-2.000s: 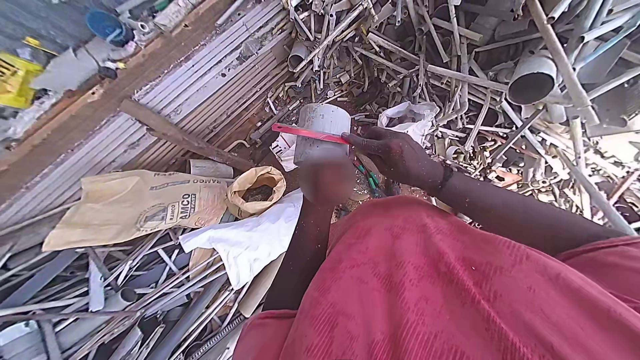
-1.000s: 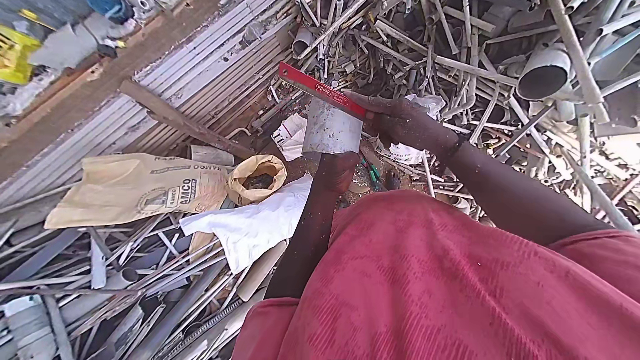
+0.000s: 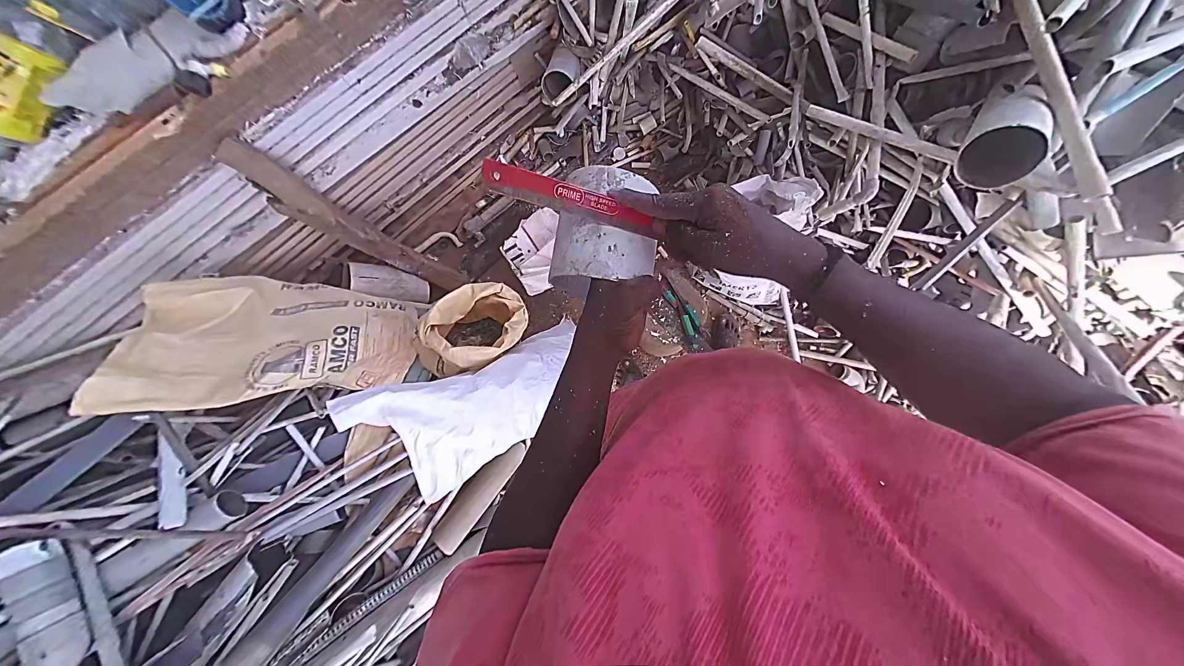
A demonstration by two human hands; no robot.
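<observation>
My right hand grips one end of a red hacksaw blade, whose flat face shows and which lies across the upper part of a short grey plastic pipe piece. Below the blade, my left hand is closed on the lower end of that pipe; its fingers are partly hidden by the pipe and wrist. Whether the blade's teeth are in the pipe I cannot tell. Green-handled pliers or a like tool lie on the ground just right of my left hand.
Left of my hands lie a brown paper sack, an opened sack with rolled rim, a white cloth or sack and a wooden stick. Scrap pipes surround me, with a wide grey pipe at right. Stacked long strips run along the upper left.
Two seconds ago the blade showed as a thin strip across the pipe; now its flat printed face shows and it slants down to the right. Both hands keep their hold.
</observation>
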